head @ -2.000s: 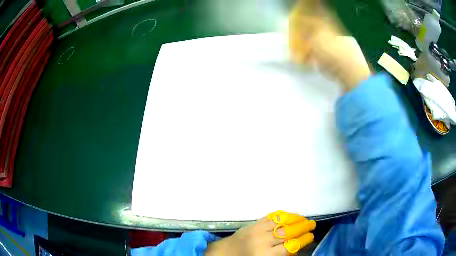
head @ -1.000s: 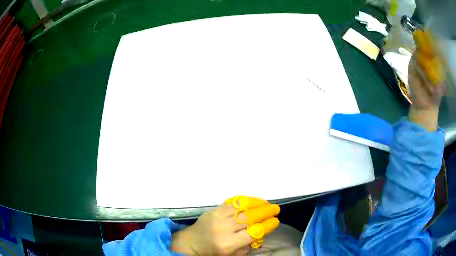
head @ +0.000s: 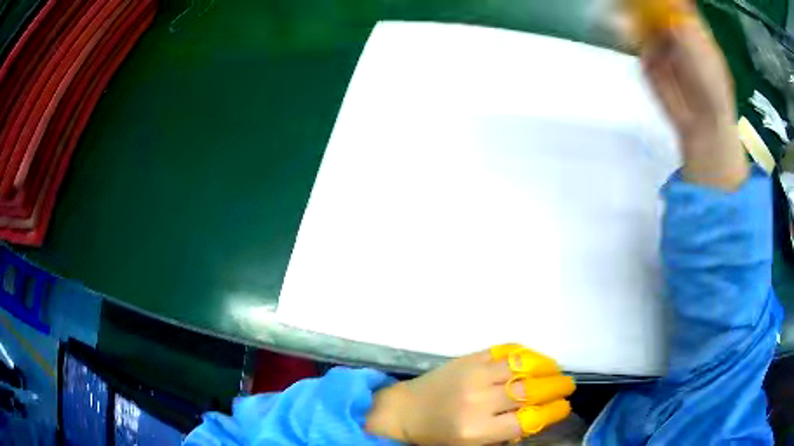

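The large white work mat (head: 470, 192) lies on the dark green bench top (head: 200, 174). My left hand (head: 474, 396) rests at the front edge of the bench, with orange finger cots on its fingertips; no object shows in it, and its thumb is hidden. My right hand (head: 688, 74) is blurred beyond the mat's far right corner, with orange on its fingers. A whitish blur shows beside its fingertips at the top edge of the picture, and I cannot tell whether the hand holds something.
Red foam trays (head: 61, 104) are stacked at the left. A cream card (head: 756, 144) and a white wipe (head: 770, 115) lie at the right, partly behind my right forearm. Below the bench edge at the left is a blue slotted object (head: 24, 287).
My right hand has moved from the far right side to beyond the mat's far right corner. The blue scraper or brush no longer shows. The view has shifted left.
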